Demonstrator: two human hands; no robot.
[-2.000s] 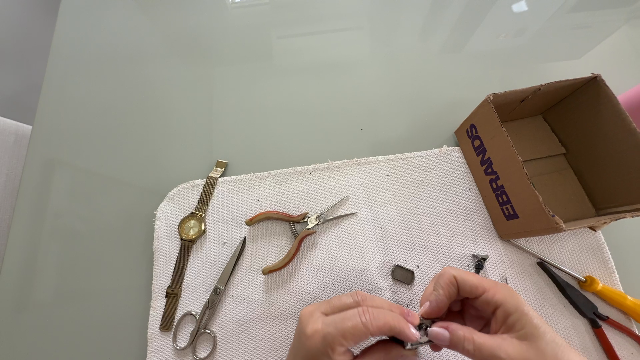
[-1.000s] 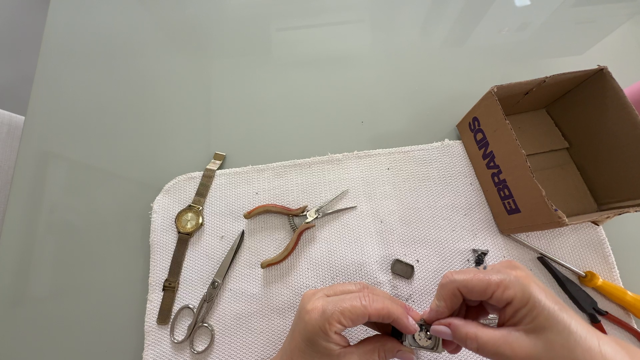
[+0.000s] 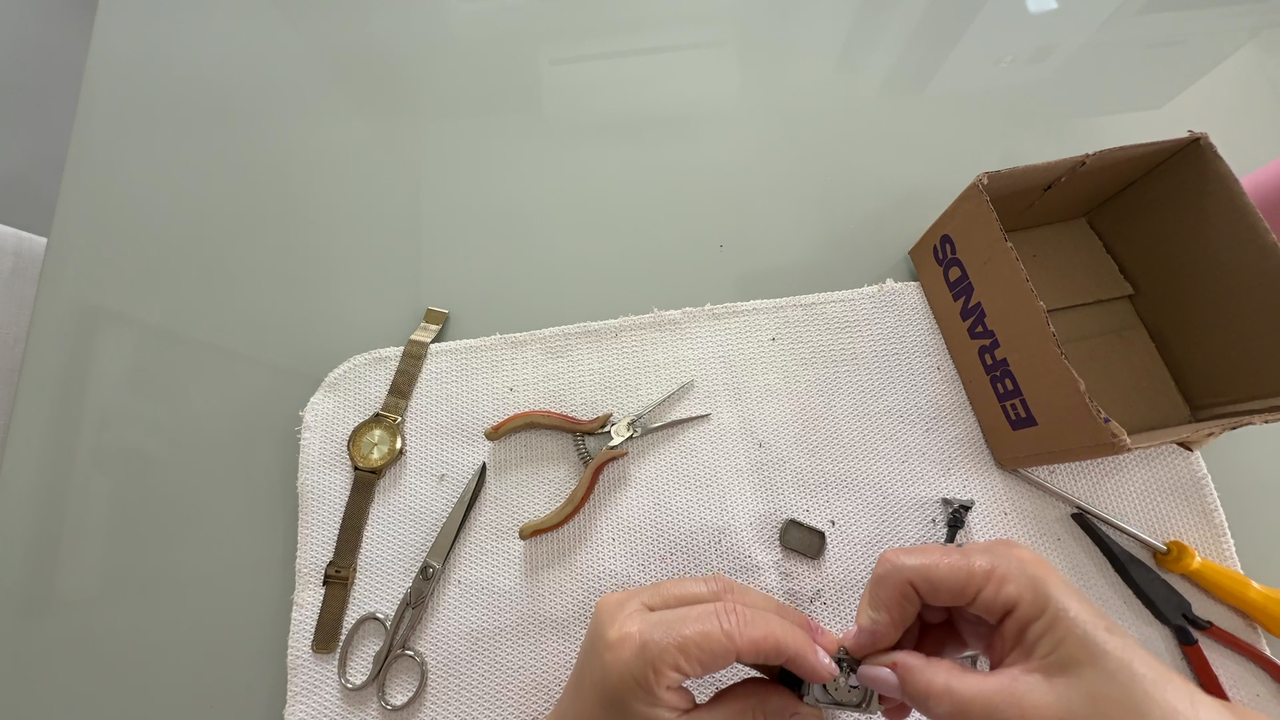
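Note:
Low in the view, my left hand (image 3: 700, 650) holds a small opened watch case (image 3: 840, 692) with its inner works showing. My right hand (image 3: 970, 630) pinches at the upper edge of the same case with thumb and index finger; the fingertips hide what is between them. A small metal watch back (image 3: 803, 538) lies on the white cloth just above my hands. Beyond my right hand is a small dark piece (image 3: 956, 517), partly hidden. Spring-handled pliers (image 3: 620, 432) with thin jaws lie spread to the upper left of my left hand.
On the white woven cloth (image 3: 700, 350) lie a gold mesh-band wristwatch (image 3: 376, 443) and metal scissors (image 3: 428, 572) at left. An open cardboard box (image 3: 985, 350) stands at right, near a yellow-handled screwdriver (image 3: 1180, 557) and red-handled pliers (image 3: 1185, 620). The cloth covers part of a glass-like tabletop (image 3: 500, 180).
Two seconds ago my fingers covered most of the watch case; its inner works now show between them. Both hands remain at the case.

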